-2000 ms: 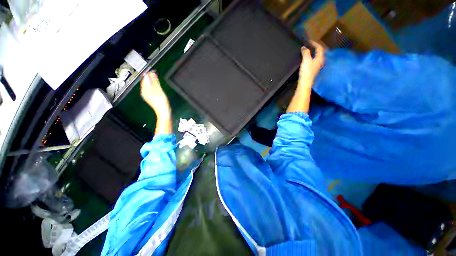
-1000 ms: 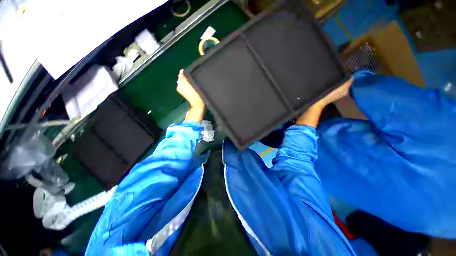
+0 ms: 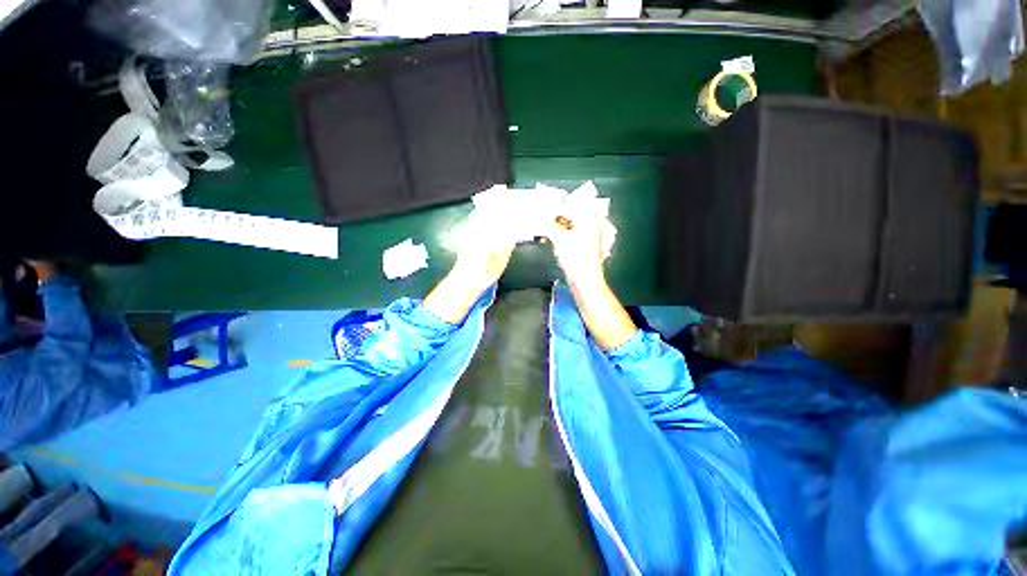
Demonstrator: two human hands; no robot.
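Note:
A loose bunch of white barcode labels (image 3: 588, 203) lies at the bench's front middle, at my hands. My left hand (image 3: 487, 242) and my right hand (image 3: 574, 239) are close together over it, both overexposed. The fingers blur into the white labels, so I cannot tell how firmly each one grips. A small pile of labels (image 3: 405, 259) lies left of my left hand. A black two-compartment tray (image 3: 405, 129) lies flat on the bench behind and left of my hands. A thick stack of black trays (image 3: 862, 208) stands at the right.
A label strip (image 3: 259, 231) curls from its roll at the bench left, beside clear plastic bags (image 3: 197, 107). A yellowish tape roll (image 3: 726, 95) lies near the tray stack. A person's blue sleeve (image 3: 62, 354) shows at the left; blue clothing (image 3: 946, 484) shows at lower right.
My hands have left the tray they held and are now together at the labels. Trays now stand stacked at the right. The view has turned, facing the bench squarely.

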